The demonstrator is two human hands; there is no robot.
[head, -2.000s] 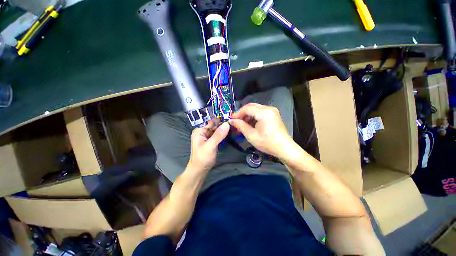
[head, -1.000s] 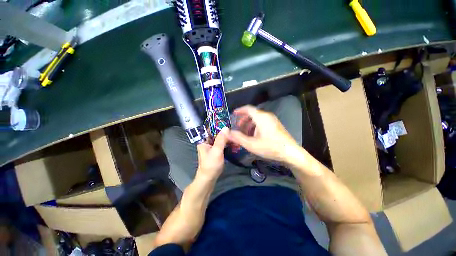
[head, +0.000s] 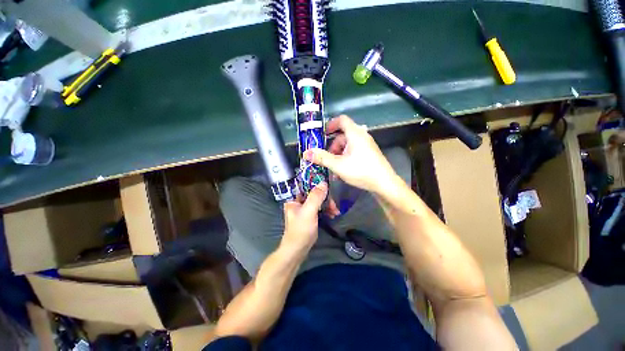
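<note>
A hot-air brush (head: 302, 41) lies with its bristled head on the green bench and its open handle pointing towards me. The handle shows white bands, blue parts, thin wires and a green circuit board. My left hand (head: 305, 212) holds the lower end of the handle, thumb on it. My right hand (head: 353, 154) grips the handle's right side higher up, thumb over the wiring. A loose grey housing cover (head: 260, 120) lies left of the handle, its lower end beside my left hand. A black power cord with a round fitting (head: 353, 249) hangs below the handle over my lap.
A mallet (head: 418, 98) and yellow screwdriver (head: 501, 60) lie on the bench (head: 171, 103) at right. A yellow-black tool (head: 92, 75) and clear pot (head: 33, 149) are at left. Open cartons (head: 473, 206) with black cords stand below the bench edge. Another brush (head: 611, 17) shows at top right.
My right hand has moved from the handle's lower end up to its middle. My left hand stays at the lower end. The view has shifted, showing more of the bristled head and the bench.
</note>
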